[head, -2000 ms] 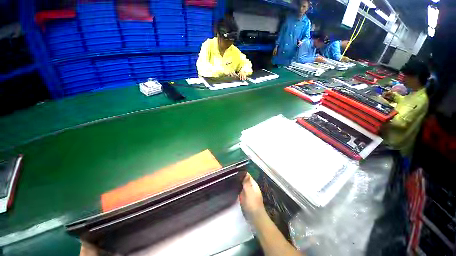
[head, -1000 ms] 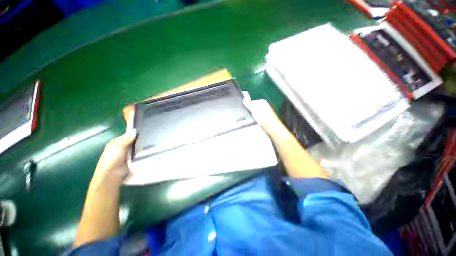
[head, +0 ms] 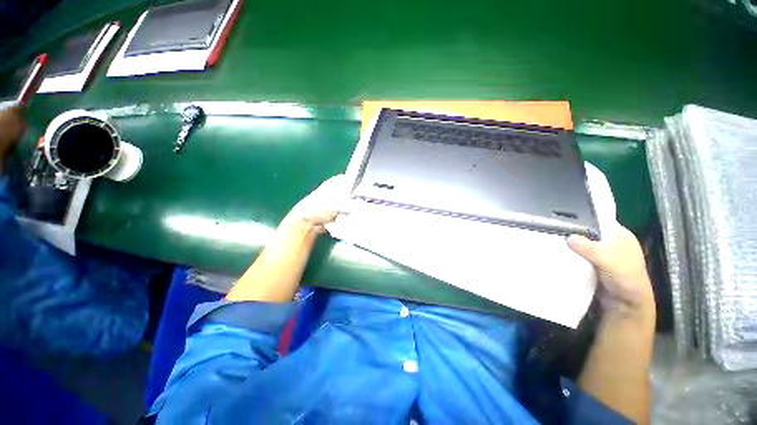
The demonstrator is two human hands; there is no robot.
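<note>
A grey laptop unit [head: 477, 170], vented underside up with its long grille at the far side, lies on a white foam sheet [head: 498, 261] that sticks out towards me. An orange foam pad [head: 465, 109] shows behind them. My left hand [head: 324, 203] holds the near left corner of the unit and sheet. My right hand [head: 614, 253] grips the right edge, its thumb at the near right corner. The fingers under the sheet are hidden.
Closed units on white sheets and red pads [head: 178, 33] lie at the upper left. A white ring magnifier [head: 85, 145], a small metallic object [head: 189, 126] and a neighbour's blue sleeve [head: 58, 290] are at the left. A stack of translucent foam pouches [head: 722, 224] stands at the right.
The view has swung left and down. The unit, tilted up steeply at first, now lies flatter in both hands. The white sheet's near right corner now hangs out further towards me.
</note>
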